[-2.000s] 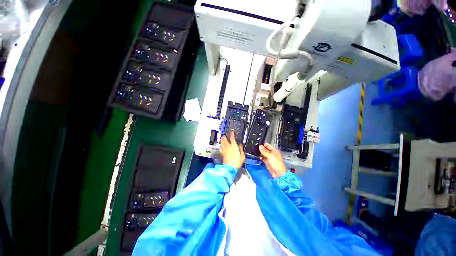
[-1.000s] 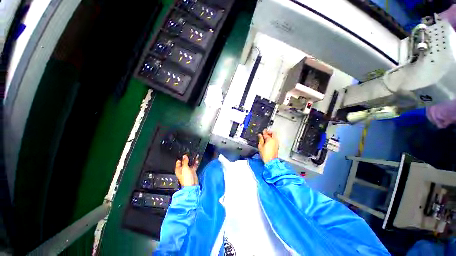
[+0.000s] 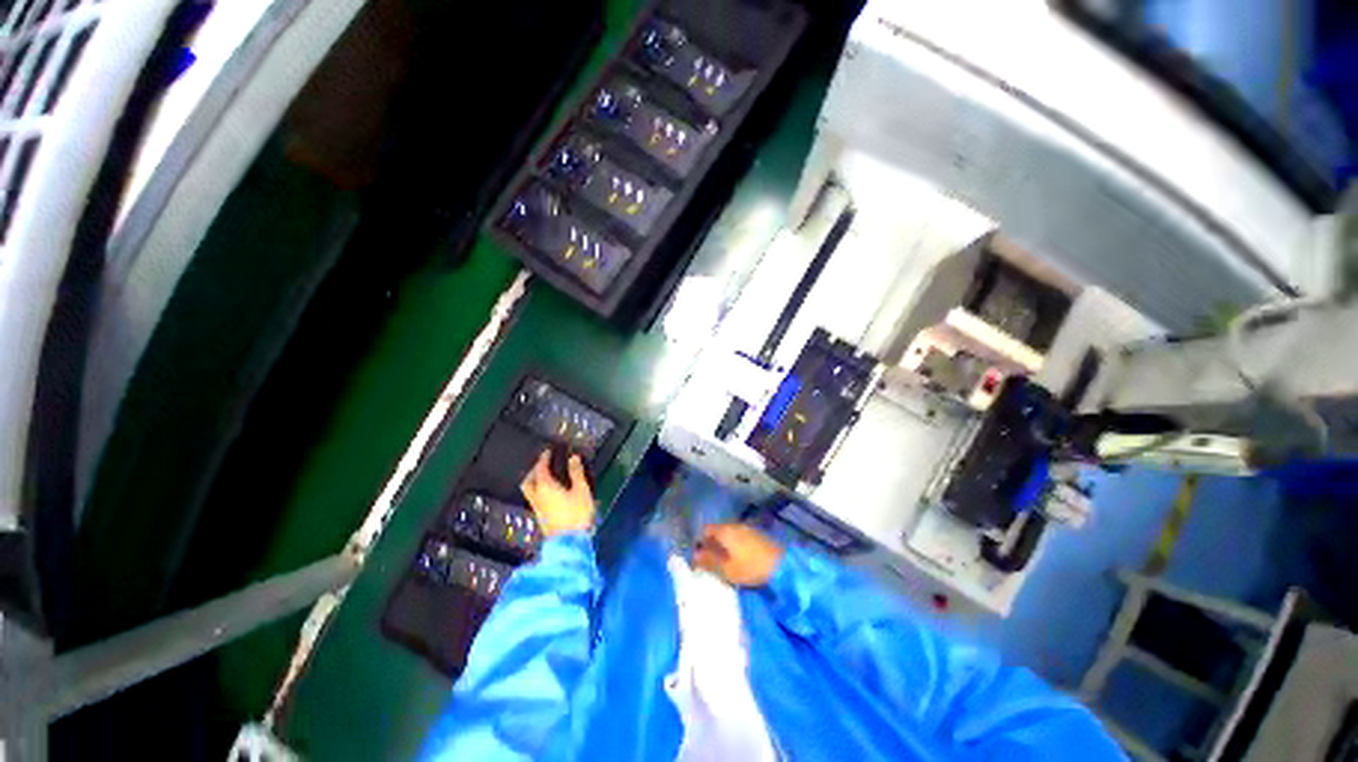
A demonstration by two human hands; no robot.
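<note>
The foam tray (image 3: 419,616) lies on the green bench with three phone-like units in it: one in the top pocket (image 3: 566,417), two lower down. My left hand (image 3: 562,497) is over the tray, fingertips at a dark spot just below the top unit; whether they grip anything is unclear. My right hand (image 3: 737,554) is in front of my smock, fingers curled, a small dark patch at them; its contents cannot be told. The left fixture (image 3: 812,410) holds a black piece with gold contacts. The right fixture (image 3: 990,462) is black with blue parts.
Stacked foam trays (image 3: 603,290) with several units in the top one stand beyond the working tray. The white machine's gantry (image 3: 1028,164) crosses above the fixtures. A screwdriver head (image 3: 1177,450) is by the right fixture. A ladder-like white frame (image 3: 1169,633) stands at lower right.
The unit between my hands at the machine two seconds ago is gone from there; one now lies in the tray's top pocket. My right hand has withdrawn from the left fixture towards my body.
</note>
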